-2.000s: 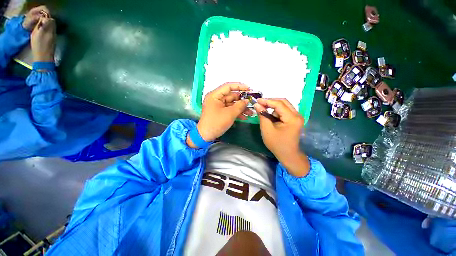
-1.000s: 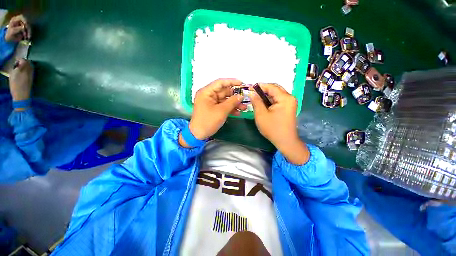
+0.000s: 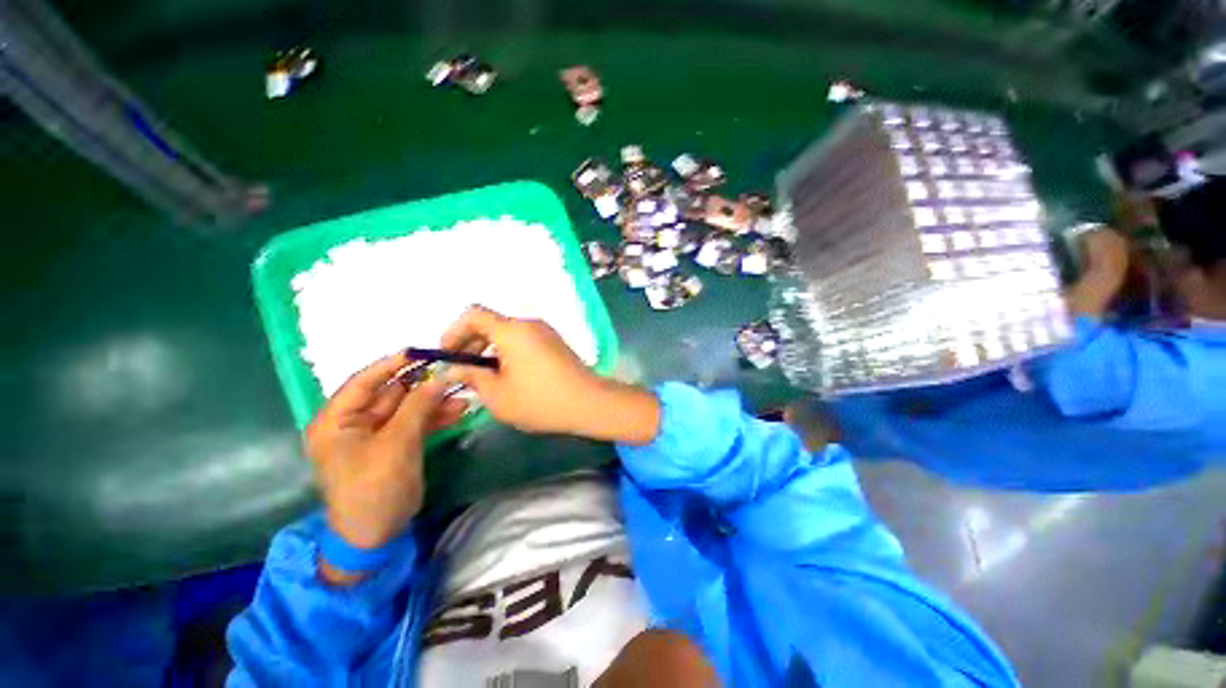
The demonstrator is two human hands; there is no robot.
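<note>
My left hand [image 3: 374, 450] holds a small watch module [image 3: 420, 378] at its fingertips, over the near edge of the green tray. The module is mostly hidden by fingers and blurred. My right hand [image 3: 531, 376] holds a slim dark stick [image 3: 452, 359], lying level across the top of the module, and its fingers touch the module's right side. The green plastic tray [image 3: 274, 285] lies below the hands, filled with a loose heap of small white pieces [image 3: 403, 289]. Which part of the module the stick touches cannot be told.
A cluster of modules [image 3: 655, 222] lies right of the tray, with one module [image 3: 758, 344] nearer me and several farther back. Stacked clear blister trays [image 3: 928, 255] stand at the right. Another worker in a blue sleeve [image 3: 1129, 383] is behind them. A grey metal upright [image 3: 114, 114] is upper left.
The view has swung right, so the tray and hands sit farther left and the left neighbour is out of view. The stick now lies more level over the module. Both hands keep their holds.
</note>
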